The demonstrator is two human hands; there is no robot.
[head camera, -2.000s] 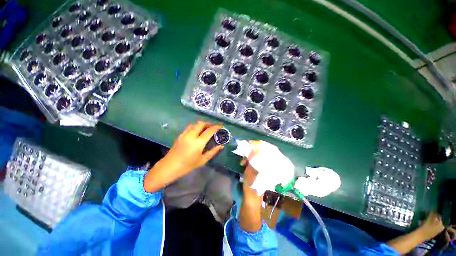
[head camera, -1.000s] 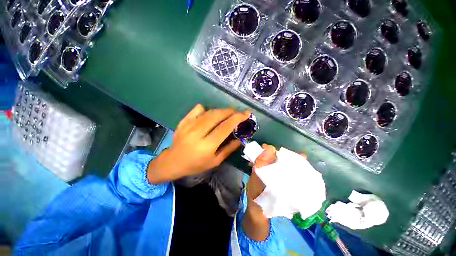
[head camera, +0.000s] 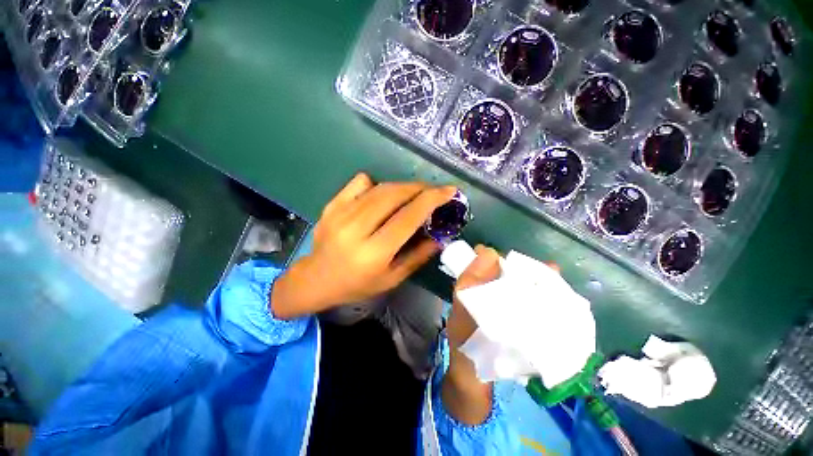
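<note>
My left hand (head camera: 361, 245) holds a dark, glossy lens assembly (head camera: 448, 218) by its edge between the fingertips, over the bench's near edge. My right hand (head camera: 471, 312) grips the air gun, whose green body (head camera: 570, 385) shows below a white wipe (head camera: 530, 312). The wipe covers most of the gun and part of the hand. Its white wrapped tip is at the lower edge of the lens; whether they touch I cannot tell. A clear lens tray (head camera: 455, 160) lies beyond my hands, with dark lenses in its pockets and one empty cross-hatched pocket at its near left corner.
Stacked clear lens trays (head camera: 107, 89) stand at the upper left. A white parts tray (head camera: 125, 240) is at the left, below bench level. A crumpled spare wipe (head camera: 664, 374) lies on the green bench (head camera: 241, 98) at the right. A small-parts tray (head camera: 780, 410) is at the lower right edge. A hose trails from the gun.
The view has moved closer to the bench. The lens and the wrapped gun tip are still together, and the tip now sits nearer the lens's lower edge. Both hands keep their holds.
</note>
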